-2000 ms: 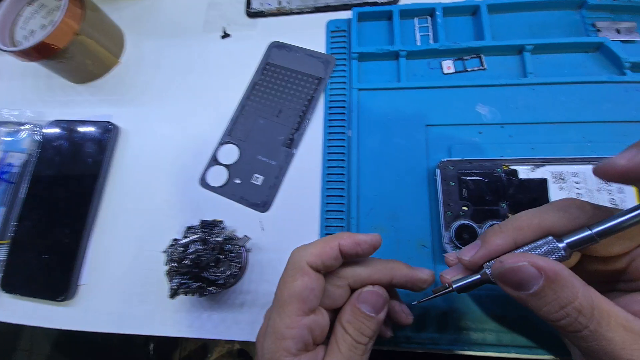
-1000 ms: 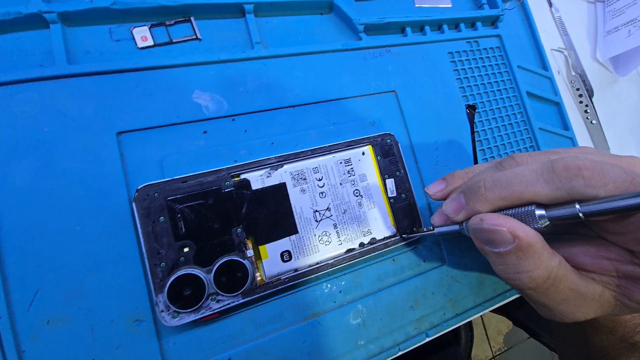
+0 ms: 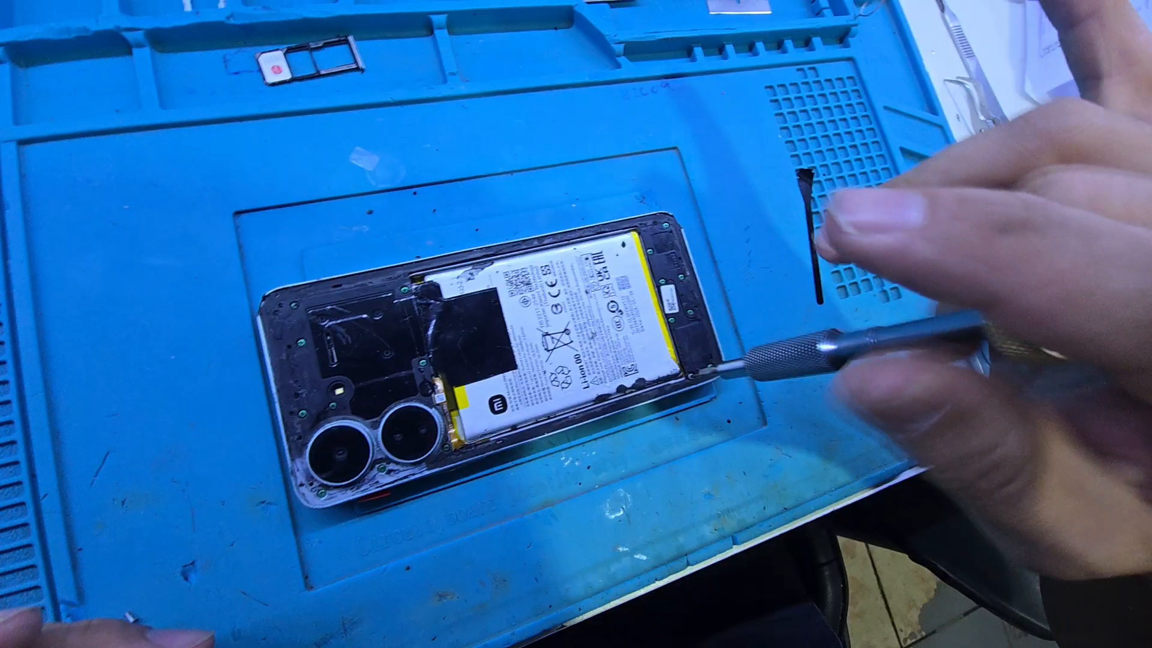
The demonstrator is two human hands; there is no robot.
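Note:
An opened Xiaomi smartphone (image 3: pixel 486 360) lies on a blue silicone repair mat (image 3: pixel 504 558), its white battery (image 3: pixel 567 333) and two round camera rings exposed. My right hand (image 3: pixel 1017 315), blurred, holds a knurled metal precision screwdriver (image 3: pixel 792 355) between thumb and fingers. The driver's tip touches or nearly touches the phone's lower right corner. Only the fingertips of my left hand (image 3: pixel 99 634) show, at the bottom left on the mat's edge; whether they hold anything is hidden.
A SIM tray (image 3: pixel 310 61) lies in an upper compartment of the mat. Near the perforated grid is a thin black brush-like strip (image 3: pixel 812 238). Metal tweezers (image 3: pixel 967 63) rest on the white table at the upper right. The mat's front edge runs above a tiled floor.
The view has swung right from the table with the back cover onto the phone. My hands were together at the screwdriver tip; now the driver is at the phone's corner and my left hand is apart.

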